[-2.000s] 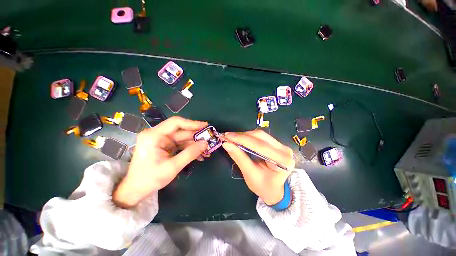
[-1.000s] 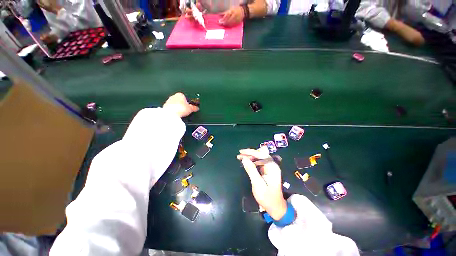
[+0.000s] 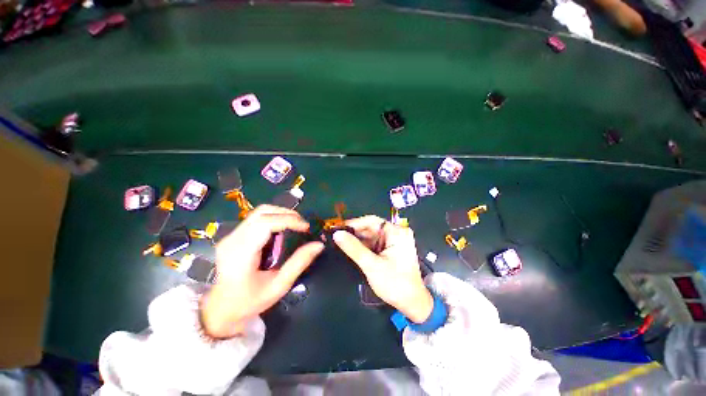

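Note:
My left hand (image 3: 255, 267) is at the middle, its thumb and fingers curved around a pink-rimmed watch case (image 3: 273, 250) seen edge-on. My right hand (image 3: 391, 267) is just to its right, with its fingertips pinched on a small dark part, apparently a display screen, with an orange ribbon cable (image 3: 335, 222) sticking up. The left thumb tip is close to that part; whether they touch is unclear. The part's dark body is mostly hidden by the fingers and blurred. A tool in the right hand cannot be made out.
Open watch cases (image 3: 192, 194) and display screens (image 3: 458, 219) lie on both sides of the hands. The green belt (image 3: 325, 69) beyond carries a pink frame (image 3: 246, 105) and dark parts. A cardboard box (image 3: 31, 255) stands left, a power supply (image 3: 666, 255) right.
My left hand has come back from the belt, where it was on a dark part, to beside my right hand. That part is gone from the belt. The view has tilted down.

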